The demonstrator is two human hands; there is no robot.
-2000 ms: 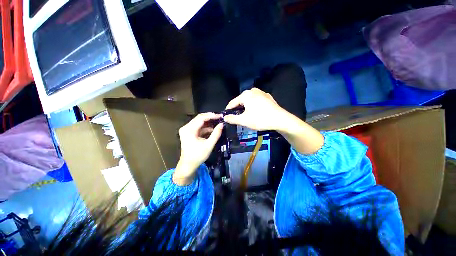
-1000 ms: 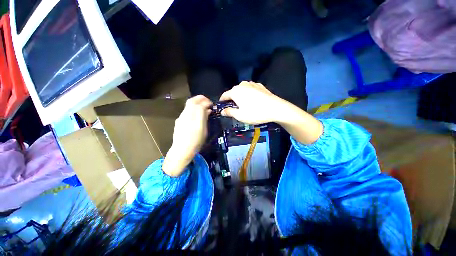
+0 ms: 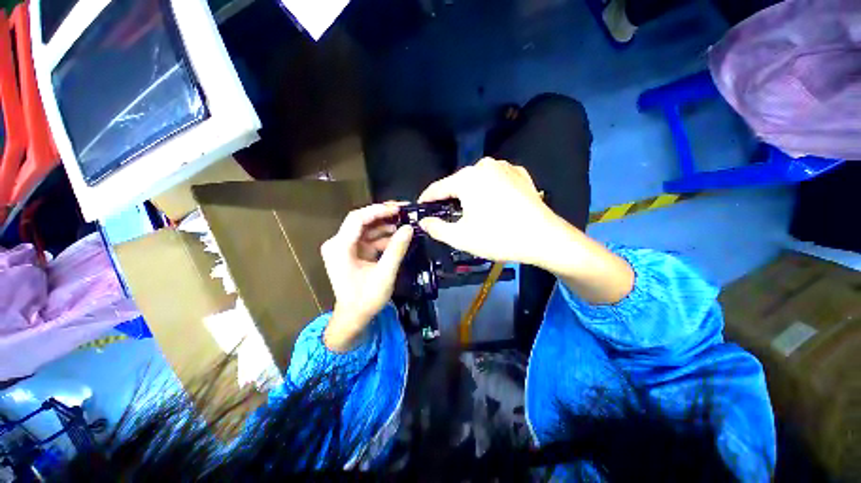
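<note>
The open tablet half (image 3: 493, 326) lies on my lap. Its pale battery area, dark board edge and an orange flex cable (image 3: 481, 300) show below my hands. My left hand (image 3: 363, 267) pinches the left end of a small dark part (image 3: 412, 215) at the top of the unit. My right hand (image 3: 496, 213) has its fingertips on the same part from the right and covers some of the board. Whether the part is joined to the board cannot be told.
A white foam tray (image 3: 236, 117) with a dark glossy tablet is at upper left. The left carton (image 3: 274, 245) holds white sheets. A brown carton (image 3: 802, 321) stands at right. A blue stool frame (image 3: 694, 141) and a person's pink smock (image 3: 793, 75) are at upper right.
The view has shifted. My left fingers have opened out a little around the small part. Less of the battery shows than before, and the unit looks more tilted.
</note>
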